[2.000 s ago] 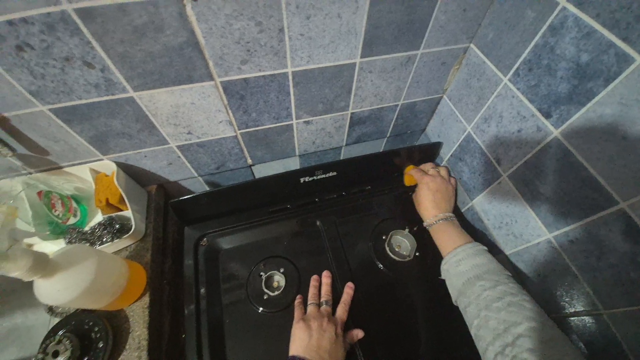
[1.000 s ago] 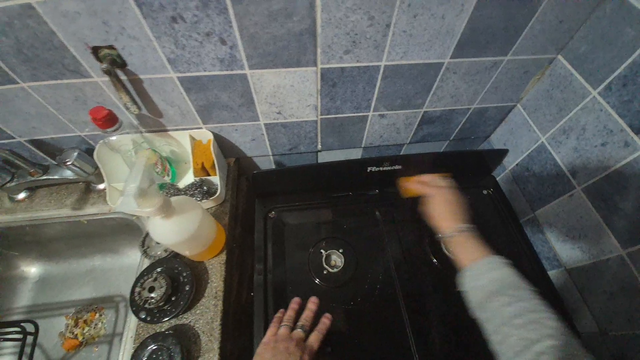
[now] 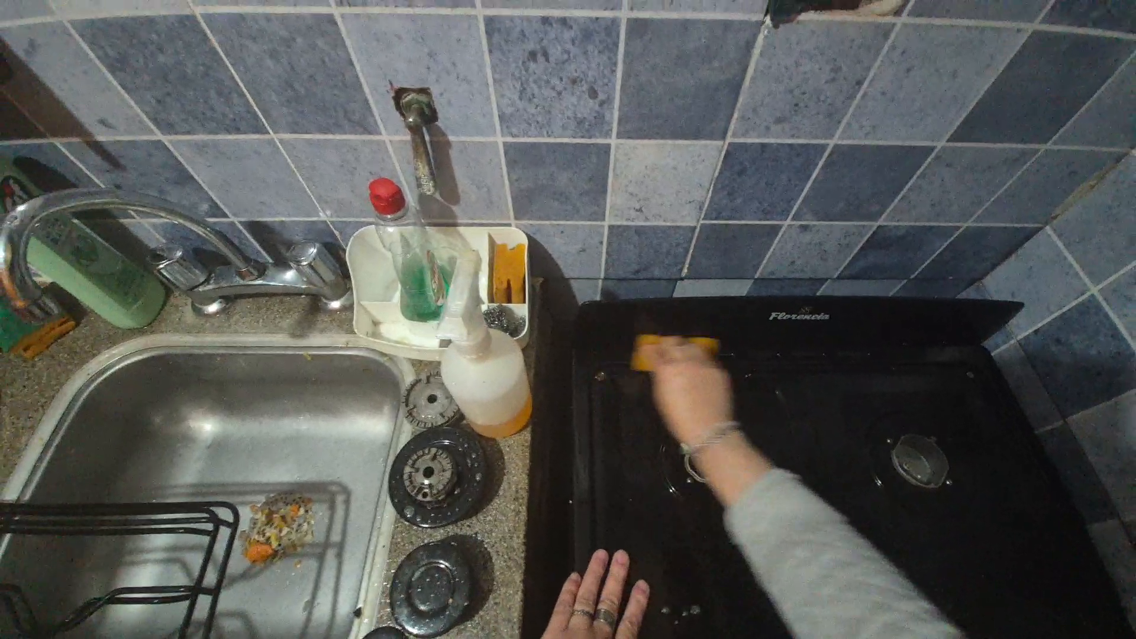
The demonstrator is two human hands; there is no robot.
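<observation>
A yellow sponge (image 3: 646,352) is under the fingers of my right hand (image 3: 697,390), at the back left of the black stove top (image 3: 825,550), just in front of its raised back panel (image 3: 896,319). The right forearm crosses the stove and partly hides one burner opening. Another burner opening (image 3: 919,461) shows at the right, without its cap. My left hand (image 3: 599,602), with rings on it, rests with spread fingers on the front left part of the stove and holds nothing.
Left of the stove, burner parts (image 3: 432,575) and a spray bottle (image 3: 486,382) stand on the counter. Behind them is a white caddy (image 3: 373,311) with a soap bottle (image 3: 415,266). A steel sink (image 3: 222,399) holds black grates (image 3: 115,513) and food scraps (image 3: 280,528).
My right hand has moved the sponge leftward along the back of the stove, from the right end to the left. The view has swung left, bringing in the sink.
</observation>
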